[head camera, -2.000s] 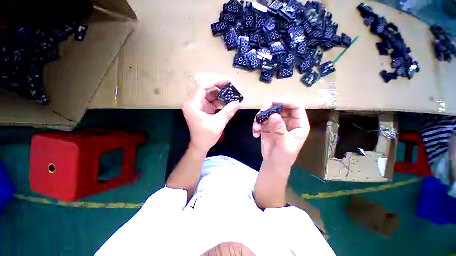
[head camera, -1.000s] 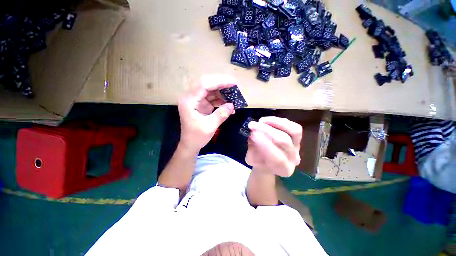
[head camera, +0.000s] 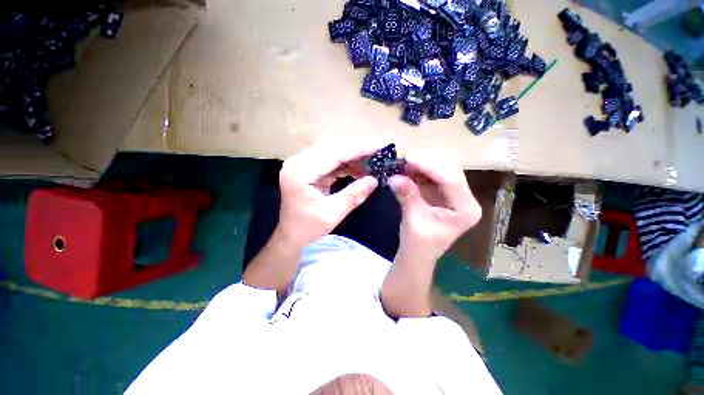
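Observation:
My left hand (head camera: 313, 193) and my right hand (head camera: 436, 202) meet just off the bench's front edge. Between their fingertips are black plastic parts (head camera: 384, 163), a patterned block on the left hand's side and a smaller dark piece on the right hand's side. The two pieces touch or overlap; whether they are joined I cannot tell. The fingers partly hide them. A wide heap of black parts with pale markings (head camera: 432, 58) lies on the cardboard-covered bench (head camera: 255, 85) beyond my hands.
A large carton (head camera: 147, 92) with black parts is at the left. Narrower heaps (head camera: 606, 73) lie right of a green strip (head camera: 536, 81). Below the bench are a red stool (head camera: 73, 243) and a small open carton (head camera: 533, 262). Another person's striped sleeve (head camera: 668, 227) shows at the right.
My right hand has moved up and left to meet my left hand. The two held pieces, apart before, are now together. The view has shifted slightly.

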